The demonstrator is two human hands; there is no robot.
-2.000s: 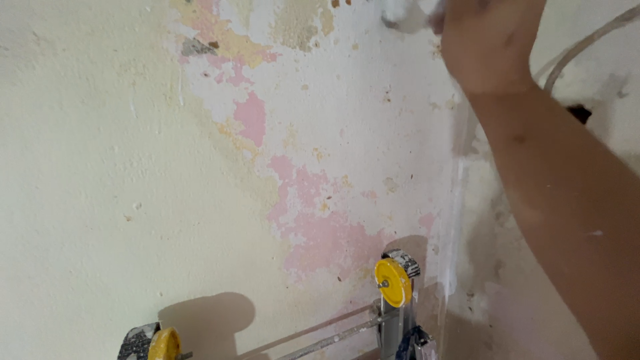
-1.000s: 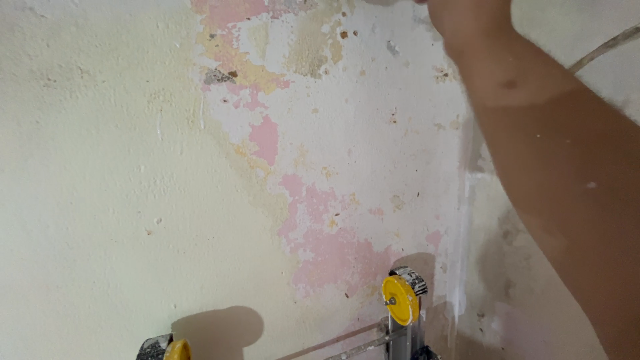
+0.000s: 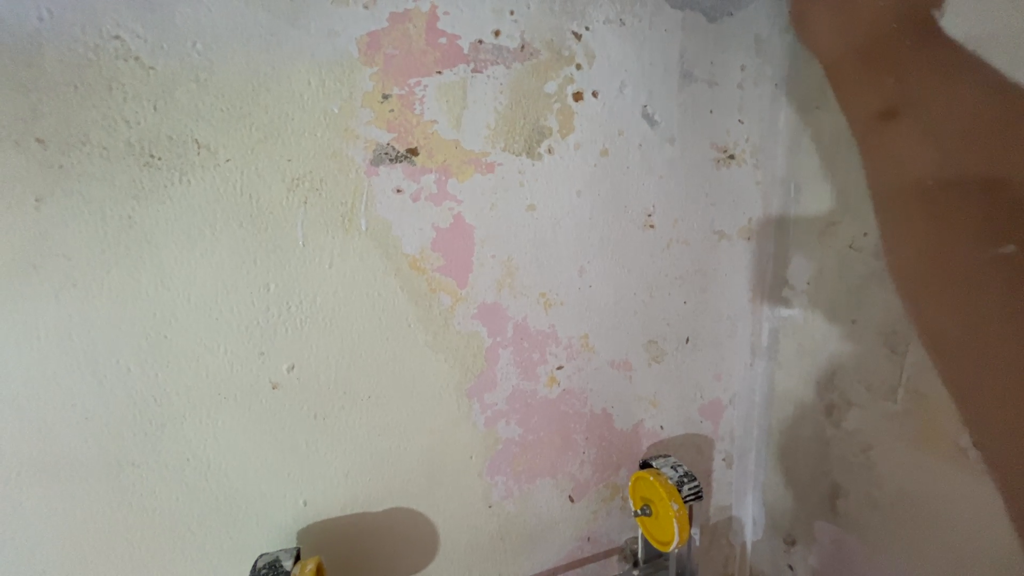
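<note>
A bare right forearm rises along the right side of the view, and its wrist meets the top edge. My right hand is cut off above the frame, so what it holds is hidden. Beside the wrist, at the top, shows a grey smear (image 3: 708, 8) on the wall. The painted wall (image 3: 200, 320) is cream at the left, with flaked pink patches (image 3: 552, 432) and white areas toward the corner. My left hand is outside the view.
At the bottom stands a metal frame, probably a ladder's top, with a yellow wheel (image 3: 660, 510) and a paint-spattered black part (image 3: 676, 474). A second yellow wheel (image 3: 310, 568) is at the lower left. The wall corner (image 3: 756, 400) runs down at the right.
My right hand, partly visible at the top earlier, has gone out past the top edge. The view has shifted somewhat, and the upper pink patch shows more fully.
</note>
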